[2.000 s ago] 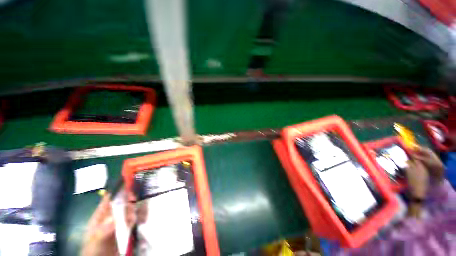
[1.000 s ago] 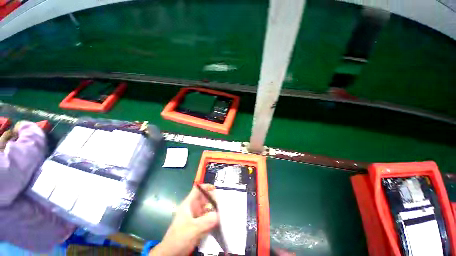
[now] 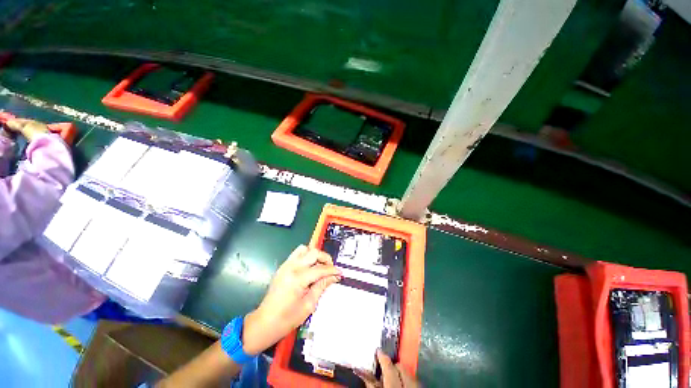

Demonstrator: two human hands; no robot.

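An open tablet [image 3: 395,303] lies in a red-orange frame [image 3: 414,295] in front of me. A white battery [image 3: 347,322] with a dark strip at its upper end lies over the tablet's lower part, slightly askew to the housing. My left hand [image 3: 299,292], with a blue wristband, has its fingertips pinched at the battery's upper left end. My right hand [image 3: 390,373] is cut off by the bottom edge; its fingertips are at the battery's lower right corner. Whether it grips the battery is unclear. No tweezers can be made out.
A clear tray [image 3: 216,220] of white batteries is at left, beside a small white pad [image 3: 279,208]. Stacked red-orange frames [image 3: 574,330] are at right. A white post [image 3: 485,106] rises behind the bench. Framed tablets lie on the belt [image 3: 250,129]. Another person's sleeve [image 3: 38,197] is at left.
The view has swung left since the oldest frame. The thin tool seen in my left hand one second ago no longer shows. My right fingers have come to the battery's lower end.
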